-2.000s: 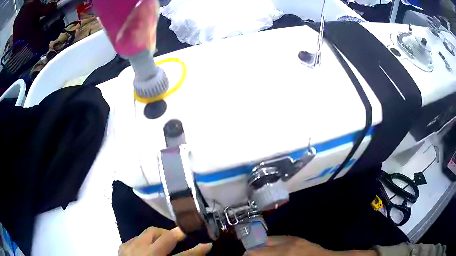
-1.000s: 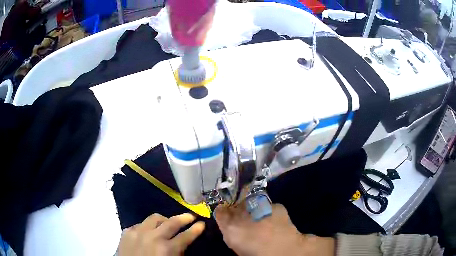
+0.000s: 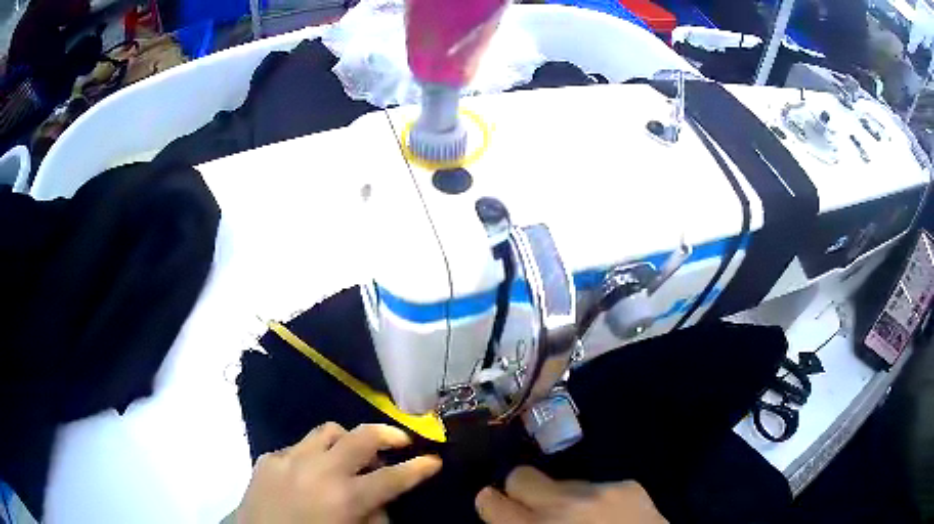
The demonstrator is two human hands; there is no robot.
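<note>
A black garment piece (image 3: 297,394) lies flat under the white sewing machine head (image 3: 410,348) and spreads to the right below the arm. A yellow strip (image 3: 343,381) lies on it, its wide end at the needle area; the needle itself is hidden. My left hand (image 3: 333,476) rests on the cloth just below the strip's wide end, fingers pressing the cloth. My right hand (image 3: 568,498) is at the bottom, right of the needle area, its fingertips on the black cloth; part of it is cut off by the lower edge.
Black-handled shears (image 3: 783,404) lie on the table at the right, with a lit smartphone (image 3: 903,307) beyond them. More black cloth (image 3: 113,276) hangs at the left. A white tub (image 3: 113,128) stands behind the machine, and a pink item (image 3: 451,41) above its head.
The yellow strip was hidden two seconds ago and now shows on the cloth. My right hand has moved from beside the needle down and right. The view has shifted.
</note>
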